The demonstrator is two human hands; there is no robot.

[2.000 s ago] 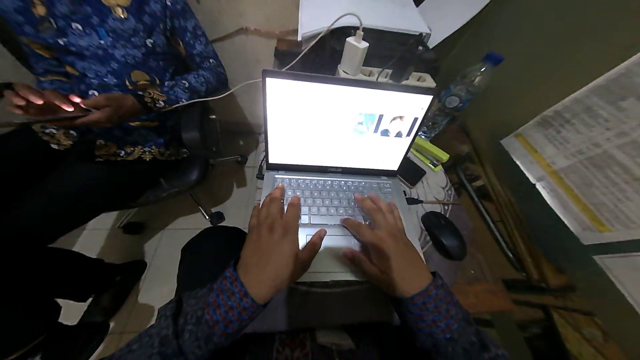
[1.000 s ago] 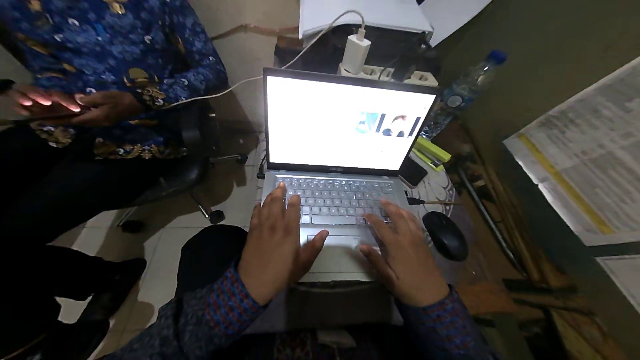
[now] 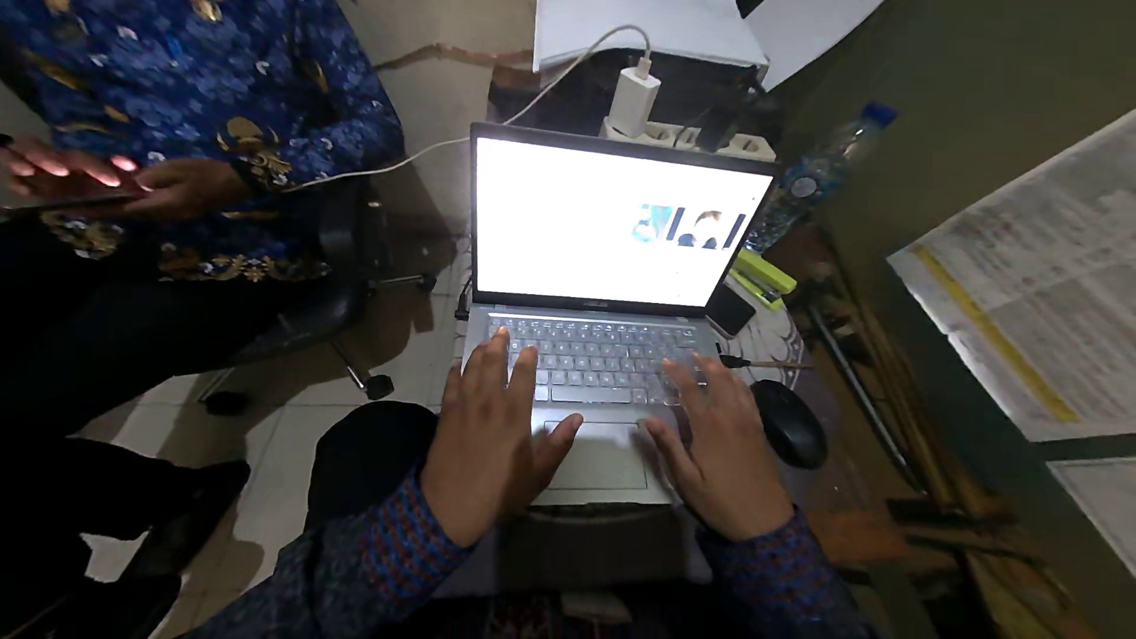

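Observation:
An open laptop (image 3: pixel 607 454) with a bright screen (image 3: pixel 568 222) lies in front of me, two small pictures showing at the screen's right side. My left hand (image 3: pixel 493 430) rests over the left part of the keyboard (image 3: pixel 590 362), fingers apart, its thumb at the touchpad's upper left. Over the keyboard's right end is my right hand (image 3: pixel 719 444), fingers spread, with its thumb near the touchpad's upper right corner. Neither hand holds anything. A black computer mouse (image 3: pixel 790 424) lies just right of my right hand.
Behind the screen, a white charger (image 3: pixel 634 99) sits in a power strip (image 3: pixel 661 133). A plastic bottle (image 3: pixel 812 182), a yellow-green stapler-like object (image 3: pixel 761 277) and a dark phone (image 3: pixel 729 309) are at the right. At left, a seated person (image 3: pixel 204 115) holds a phone (image 3: pixel 84 202).
My right hand has shifted right, away from the middle of the keyboard, compared with two seconds ago. My left hand has stayed over the keyboard's left part.

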